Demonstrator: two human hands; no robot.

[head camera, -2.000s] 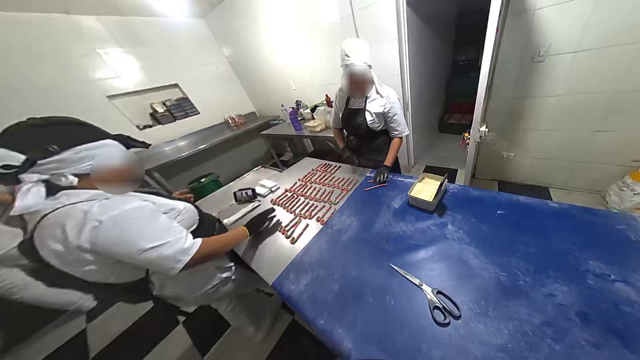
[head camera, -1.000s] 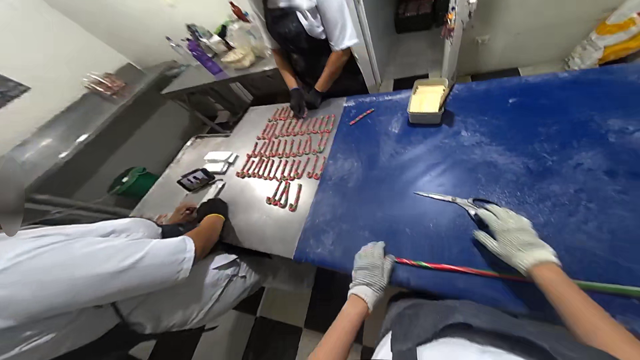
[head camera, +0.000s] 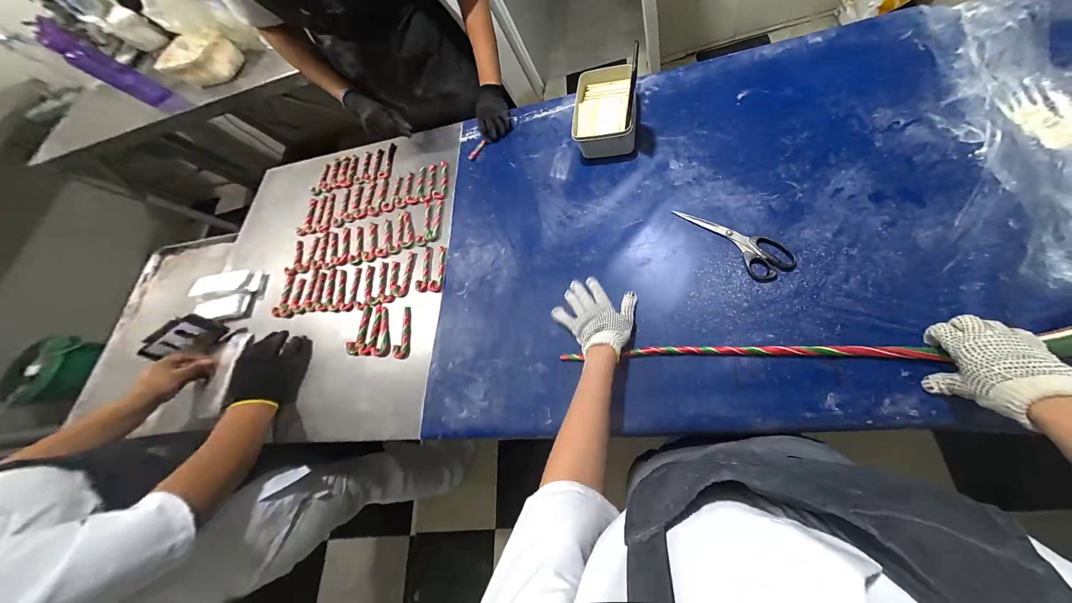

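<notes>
A long twisted candy rope (head camera: 779, 352), striped red, green and white, lies along the near edge of the blue work surface (head camera: 519, 243). My left hand (head camera: 599, 316), in a white knit glove, is spread with the fingers apart over the surface; its wrist crosses the rope near the thin left end. At the far right, my right hand (head camera: 997, 360), in a dotted white glove, rests over the rope's thicker part; its grip on the rope is unclear. Black-handled scissors (head camera: 737, 243) lie beyond the rope, between my hands, blades pointing up and left.
Rows of small candy canes (head camera: 360, 243) cover the metal table (head camera: 360, 394) at left. A tub of sticks (head camera: 605, 109) stands at the back. One co-worker's gloved hand (head camera: 492, 113) touches a short candy piece; another co-worker's hands (head camera: 268, 368) are by white packets. Clear plastic (head camera: 997, 167) lies at right.
The view has moved closer over the blue surface. My right hand has moved right along the rope, away from the scissors. My left hand has moved forward past the rope's end, with fingers now spread.
</notes>
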